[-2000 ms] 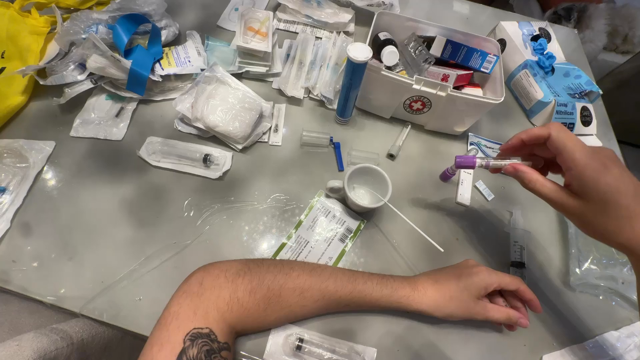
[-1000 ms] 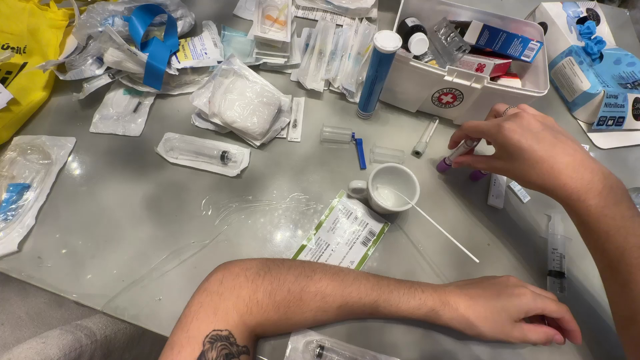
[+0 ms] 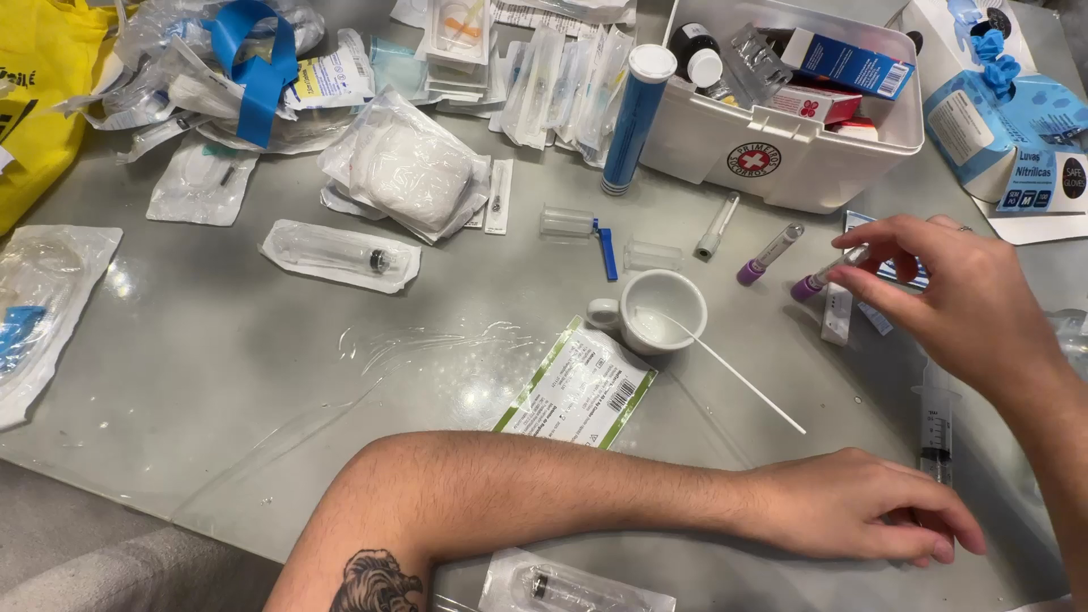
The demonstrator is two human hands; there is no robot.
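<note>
The fingertips of my right hand (image 3: pixel 952 289) are closed on the clear end of a purple-capped blood collection tube (image 3: pixel 820 277), which lies low over the table. Left of it lies another purple-capped tube (image 3: pixel 769 255), then a grey-capped tube (image 3: pixel 716 227). Under the held tube is a small white test cassette (image 3: pixel 836 314). My left hand (image 3: pixel 867 508) rests on the table with curled fingers, holding nothing that shows, beside a plastic syringe (image 3: pixel 936 425) that it partly covers. A white ceramic cup (image 3: pixel 663 312) holds a thin white stick (image 3: pixel 748 382) that leans over its rim.
A white first-aid box (image 3: pixel 705 149) with medicine packs stands at the back, beside a blue tube container (image 3: pixel 637 119) and a nitrile glove box (image 3: pixel 977 136). Wrapped gauze (image 3: pixel 412 174), a packaged syringe (image 3: pixel 340 255) and a printed packet (image 3: pixel 578 382) lie on the table.
Two seconds ago my right hand held the purple-capped tubes together above the table; now one lies on the table, apart from the other at my fingertips. My left hand stays resting.
</note>
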